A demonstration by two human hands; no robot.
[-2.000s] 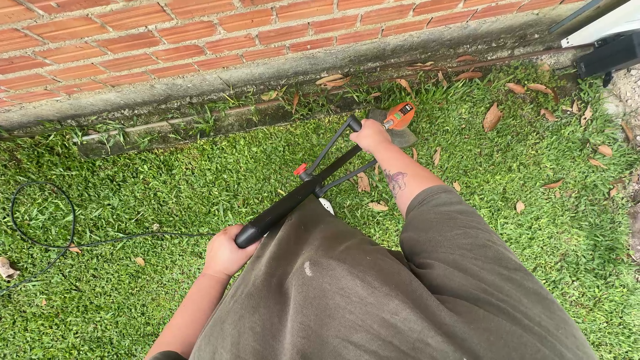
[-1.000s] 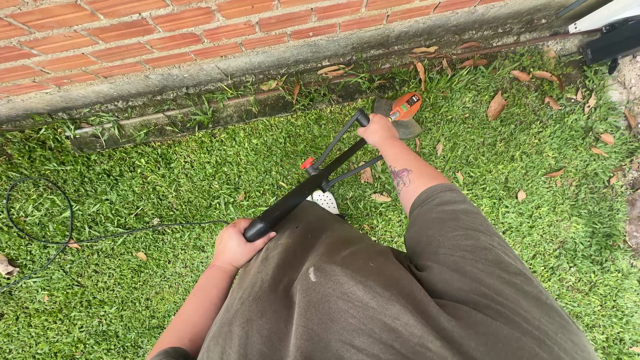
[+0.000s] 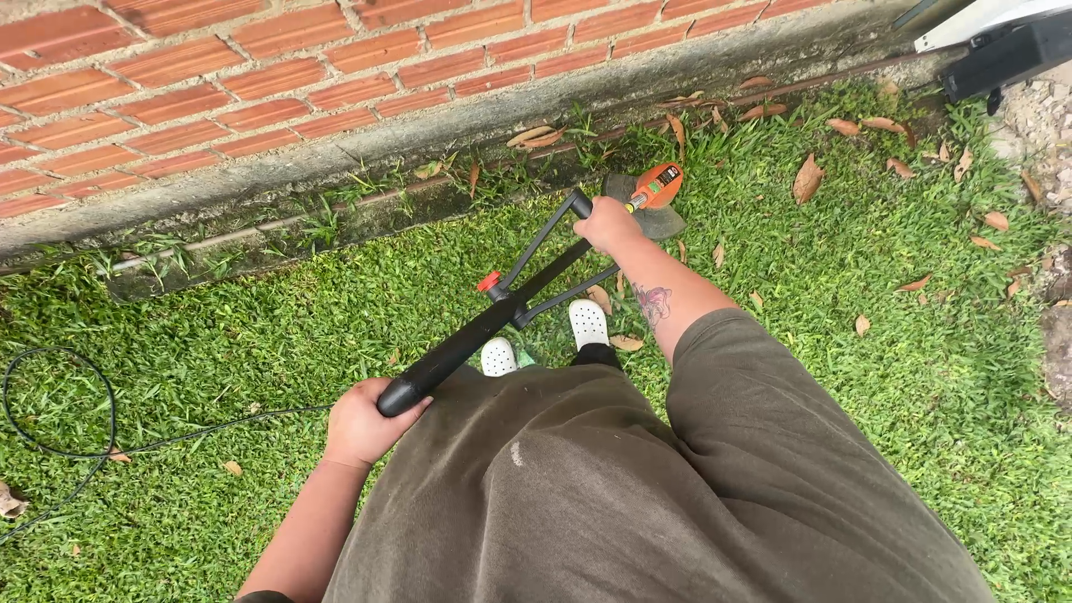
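Observation:
An electric string trimmer (image 3: 469, 342) with a black shaft slants across the grass, its rear end at my body. My left hand (image 3: 368, 421) is closed around the black rear grip, where the power cord (image 3: 226, 425) trails away to the left. My right hand (image 3: 605, 224) grips the top of the black loop handle farther forward. A red knob (image 3: 489, 281) fixes that handle to the shaft. Beyond my right hand, the orange motor head (image 3: 660, 186) and its dark guard (image 3: 662, 223) are over the grass near the wall base; the cutting line is hidden.
A brick wall (image 3: 276, 75) on a concrete footing runs along the top. Dry leaves (image 3: 808, 179) lie on the lawn. White perforated clogs (image 3: 589, 324) are on my feet. A black and white object (image 3: 1009, 63) stands at the upper right, beside rubble (image 3: 1038, 130).
Both clogs now show in front of my shirt; one second ago only one did. The trimmer's rear end has shifted slightly away from my body. Both hands keep their hold.

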